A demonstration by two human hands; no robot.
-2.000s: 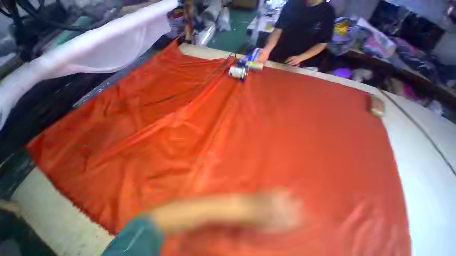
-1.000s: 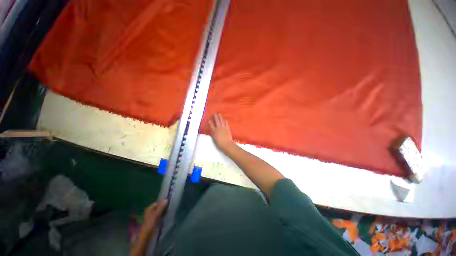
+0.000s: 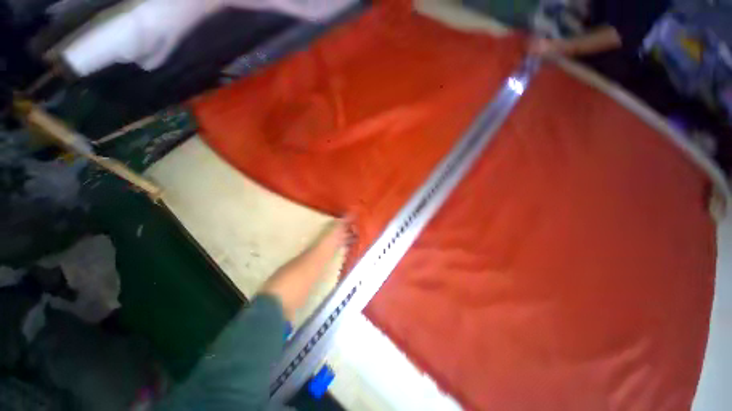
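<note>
The red-orange cloth lies wrinkled over the table. The long silver rail crosses it diagonally, with a blue block beside its near end and part of another blue block by my sleeve. My left hand is blurred at the cloth's near edge, just left of the rail. Its fingers touch the edge, but the blur hides whether they grip it. My right hand is out of the picture. Another person's forearm reaches to the rail's far end.
The off-white table shows along the near side, and white underlay paper shows right of the rail. A wooden strip juts out at the left. A pale roll lies at the upper left. A blurred weight sits at the far right corner.
The view has swung left and tilted. My left hand has moved from the rail's near end to the cloth edge. My right hand has gone from view, and another person's forearm has appeared.
</note>
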